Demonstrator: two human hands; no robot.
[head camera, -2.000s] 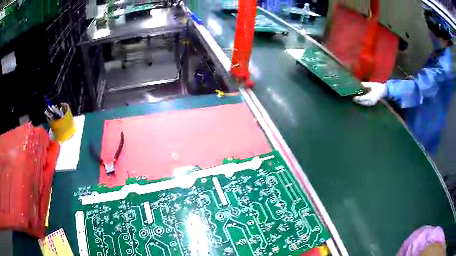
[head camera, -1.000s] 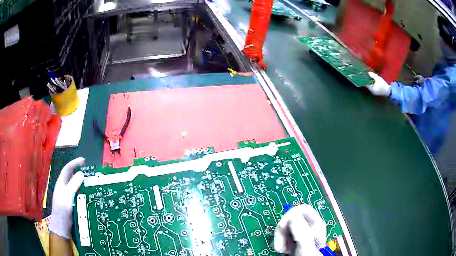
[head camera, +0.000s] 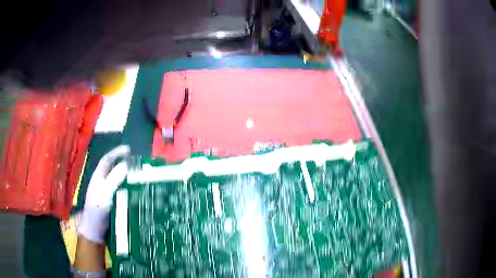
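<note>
A large green printed circuit board (head camera: 272, 217), blurred, lies nearest me, with a long white strip along its ragged far edge. My left hand (head camera: 103, 195), in a white glove, holds the board's left edge near the far left corner, fingers curled at the edge. My right hand is out of the picture. Side cutters (head camera: 167, 130) with dark handles lie open on the flat red pad (head camera: 261, 103) behind the board.
A stack of red sheets (head camera: 43, 152) stands at left, beside a white paper (head camera: 117, 108) and a blurred yellow pen cup (head camera: 111, 81). A metal rail (head camera: 375, 136) runs along the right, with the green conveyor (head camera: 402, 108) beyond. Dark blurs cover the top left and far right.
My right hand, over the board a second ago, has left the picture. My left hand stays at the board's left edge. The view has shifted, and the person in blue is out of sight.
</note>
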